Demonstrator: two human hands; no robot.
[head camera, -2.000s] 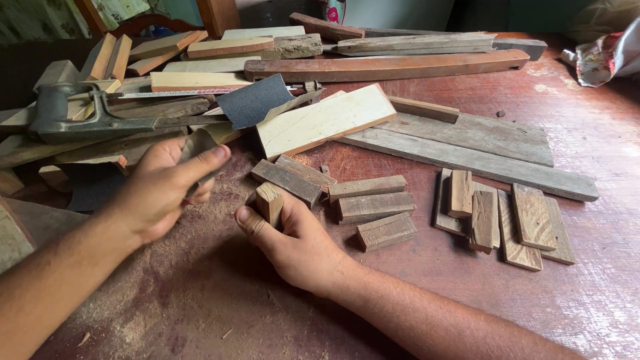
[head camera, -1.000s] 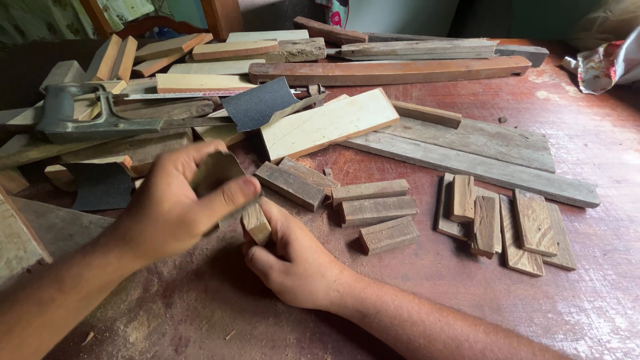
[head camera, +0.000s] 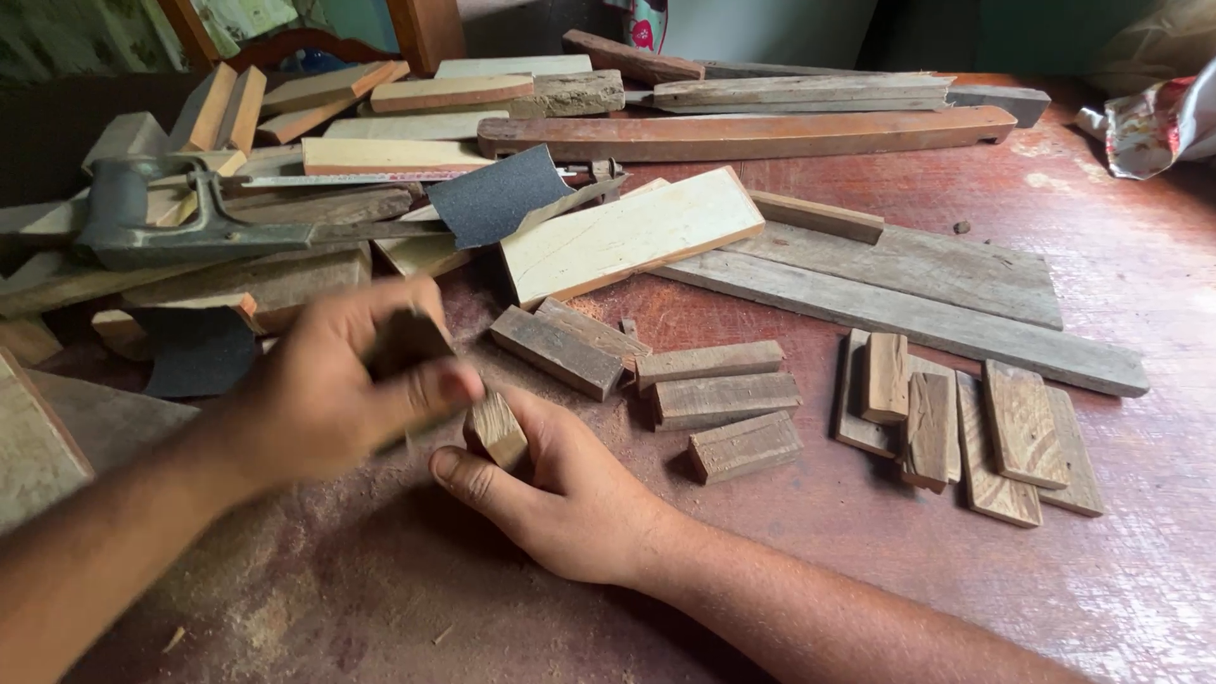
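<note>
My right hand (head camera: 570, 503) grips a small wooden block (head camera: 497, 432) with its end grain turned up. Just left of it my left hand (head camera: 351, 380), blurred, holds a bent piece of sandpaper (head camera: 404, 347), whose lower part is dark and indistinct. Right of the hands lie several small dark wood blocks (head camera: 727, 399). Behind them a sheet of blue-grey sandpaper (head camera: 499, 198) rests against a pale board (head camera: 632, 233). Another dark sandpaper piece (head camera: 198, 350) sits behind my left forearm.
A hand saw's metal handle (head camera: 119, 214) lies at the left among wood offcuts. Long grey boards (head camera: 912, 313) and a curved reddish rail (head camera: 750, 135) extend across the back. Small sanded-looking pieces (head camera: 1021, 427) overlap at the right. Sawdust covers the near tabletop (head camera: 313, 589). A crumpled wrapper (head camera: 1149, 128) is at the far right.
My left hand has shifted about beside the block, close to it a second ago and slightly farther left now. My right hand keeps hold of the block, whose tilt has changed.
</note>
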